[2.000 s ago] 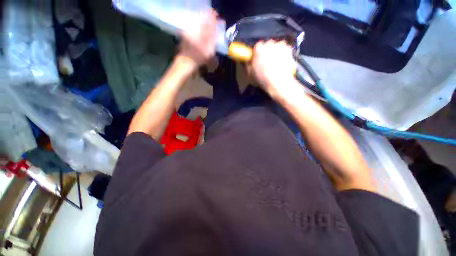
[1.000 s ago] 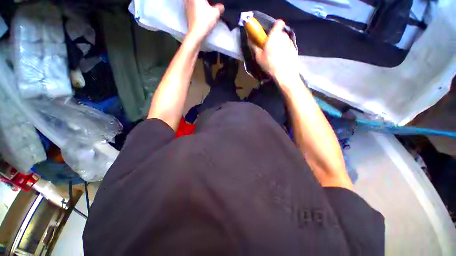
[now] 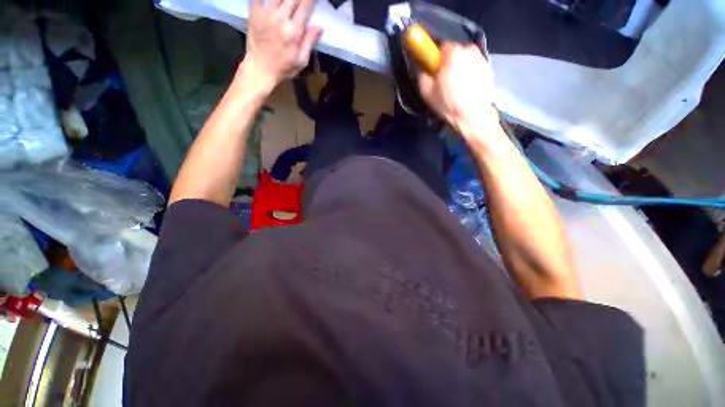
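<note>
My right hand is closed around the yellow-orange handle of the steam iron, at the front edge of the pressing table. My left hand lies at the table's edge near the top of the picture, fingers slightly spread; whether it pinches any cloth cannot be told. A dark garment with pale blue parts lies on the white table cover, cut off by the top edge. A teal hose trails from the iron to the right.
A red plastic item is below, left of my body. Clear plastic bags and hanging grey-green cloth are at the left. A pale curved surface is at the right. Part of a person's hand shows at the right edge.
My left hand has moved left along the table edge and its fingers have spread. The iron, first held crosswise, has turned to point toward the table's edge. The red item shows more fully than a second ago.
</note>
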